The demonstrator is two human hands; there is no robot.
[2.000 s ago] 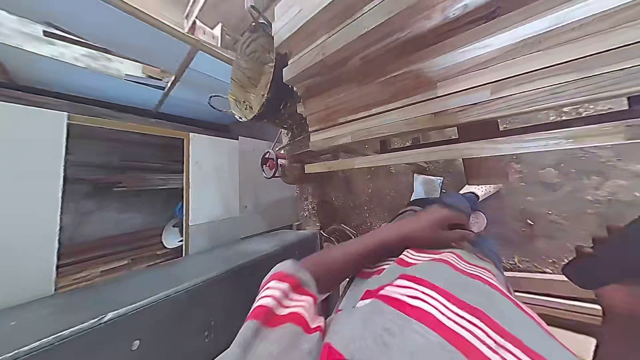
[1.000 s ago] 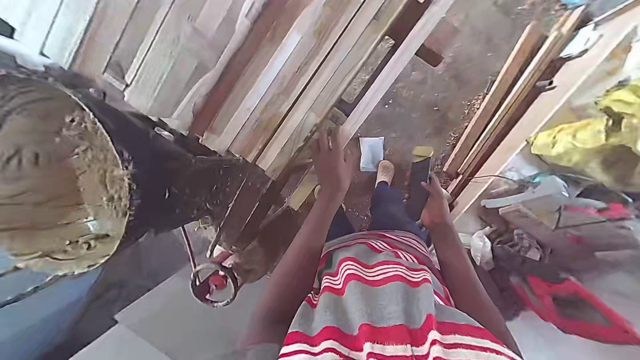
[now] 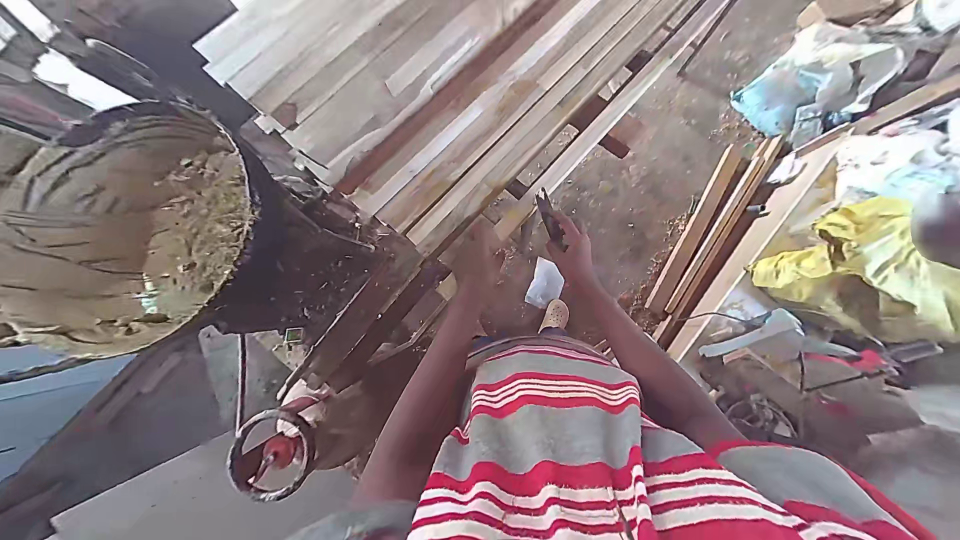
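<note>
My left hand is at the near edge of a stack of wooden planks; its fingers are blurred, and I cannot tell whether they grip the wood. To its right, my right hand holds a dark hand tool, perhaps pliers, with its narrow end pointing up and away from me. Just beyond the tool runs a long pale wooden strip along the side of the stack. Below my hands, a white sheet or piece lies on the ground by my shoe.
A large round container of sawdust-like material stands at left, above a small handwheel. Loose boards lie at right, beside a yellow plastic bag and mixed scrap. Bare ground shows between the boards and the stack.
The view has turned strongly since two seconds ago. My right hand has moved from beside my leg up to near the planks, bringing the dark tool close to my left hand.
</note>
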